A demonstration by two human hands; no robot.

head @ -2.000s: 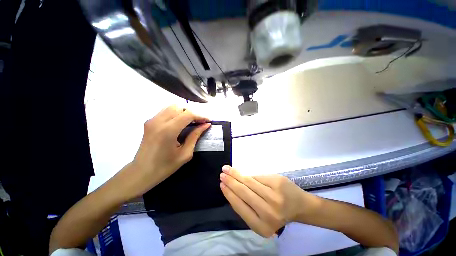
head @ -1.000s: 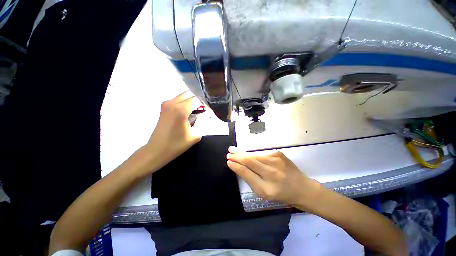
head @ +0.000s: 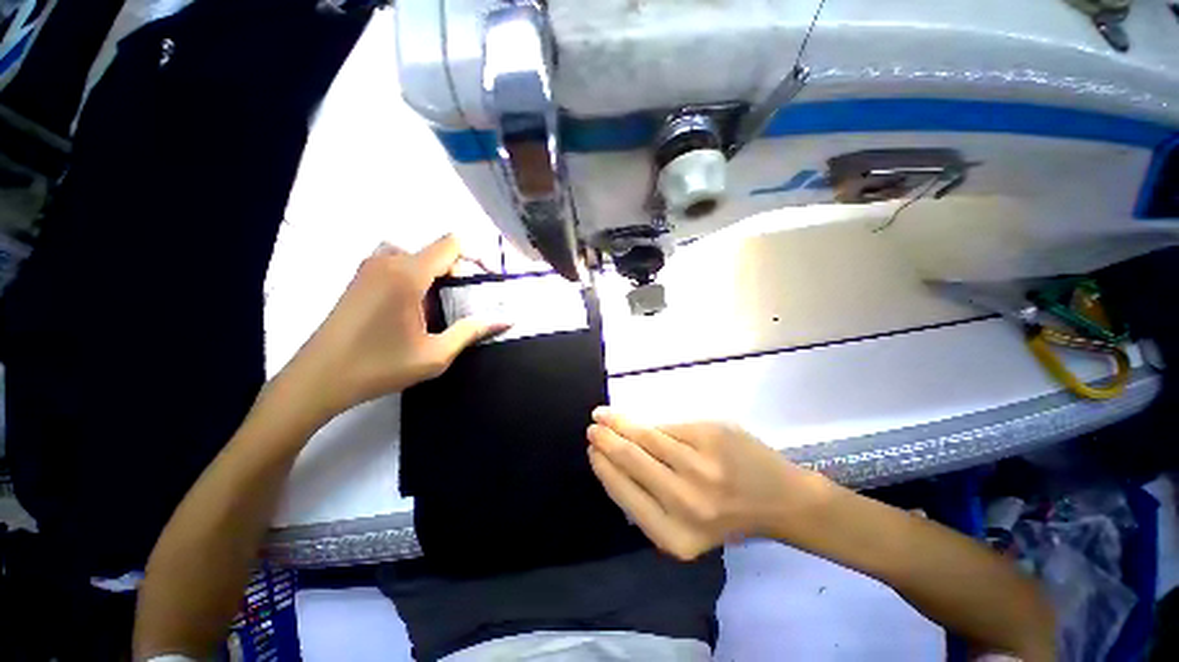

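Note:
A black cut panel [head: 511, 433] lies on the white sewing table and hangs over its front edge onto the lap. A pale strip [head: 524, 308] lies across its far end, just left of the needle area. My left hand [head: 401, 317] grips the far left corner of the panel and strip between thumb and fingers. My right hand [head: 692, 479] pinches the panel's right edge with its fingertips. The panel's far right corner is at the presser foot [head: 592, 265], partly hidden by the shiny metal bar [head: 528, 142].
The sewing machine head [head: 647, 65] spans the top. Yellow and green-handled snips [head: 1080, 356] lie at the right. Large black panels [head: 155, 259] cover the left. A blue basket with clear bags [head: 1080, 556] is below right.
The pale strip, mostly covered a second ago, now shows fully across the panel's end. My left hand has shifted left and lower and holds the corner. My right hand is slightly lower on the edge.

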